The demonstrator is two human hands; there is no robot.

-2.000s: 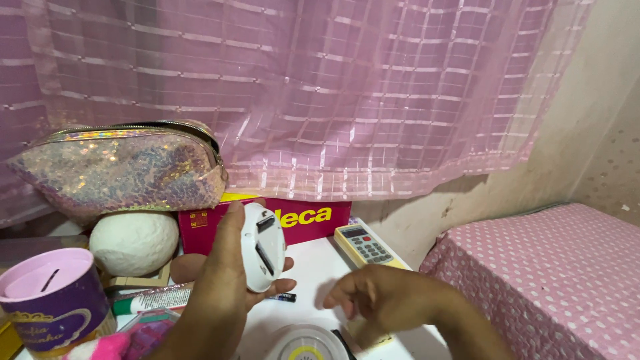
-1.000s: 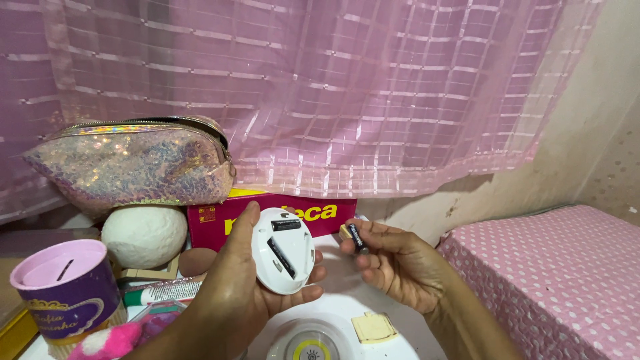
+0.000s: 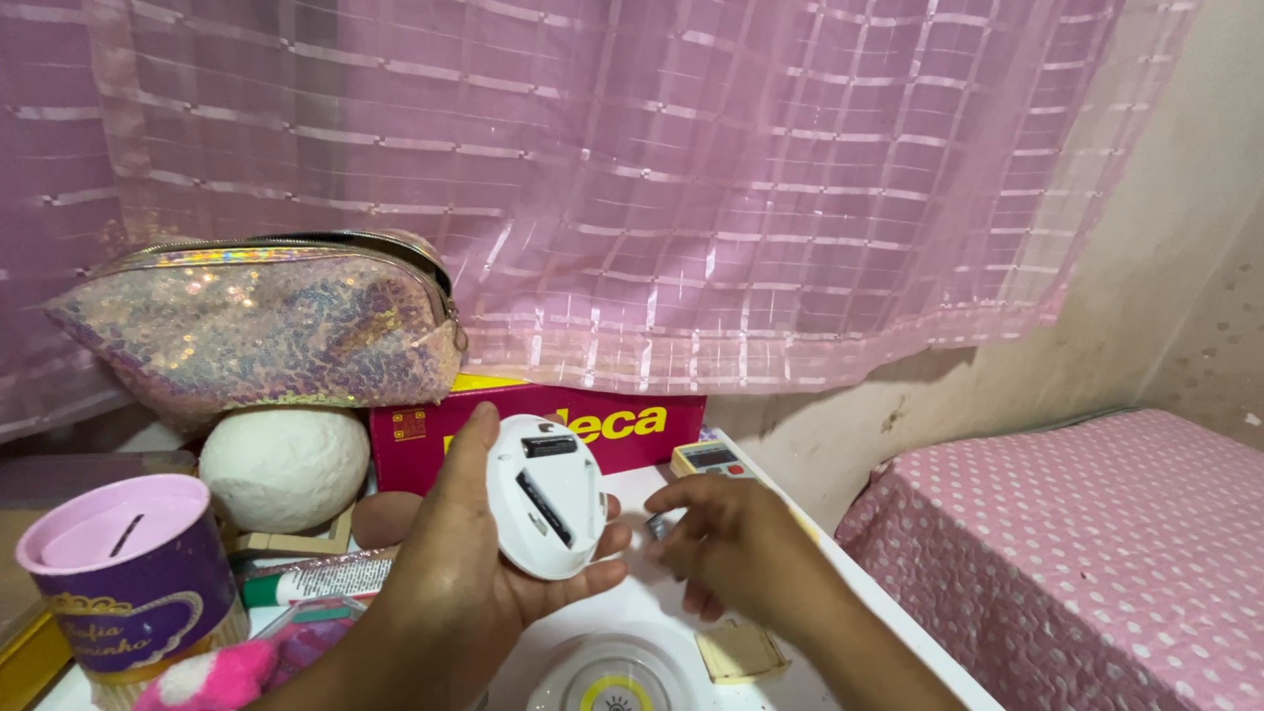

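Note:
My left hand [image 3: 494, 553] holds a round white plastic battery device [image 3: 546, 494] with its battery side facing me. Two dark batteries lie in its slots: one short-looking near the top [image 3: 549, 446] and one set diagonally [image 3: 544, 508]; a slot at its right side shows no battery. Just right of the device, my right hand [image 3: 716, 543] pinches a small battery [image 3: 660, 525], partly hidden by the fingers. Below the hands stands a round clear and white object with a yellow ring [image 3: 614, 681]. A cream battery cover [image 3: 741, 652] lies beneath my right hand.
A cream remote control [image 3: 713, 458] lies behind my right hand, by a magenta box [image 3: 642, 434]. At the left are a sequined pouch [image 3: 276, 326], a white ball [image 3: 284, 468], a purple coin tin [image 3: 128, 583] and a toothpaste tube [image 3: 321, 581]. A pink dotted cloth [image 3: 1066, 533] covers the surface at right.
Two seconds ago my right hand was low near the tabletop; one second ago it was raised with a battery. The battery is now lower and turned differently in its fingers. My left hand keeps hold of the device.

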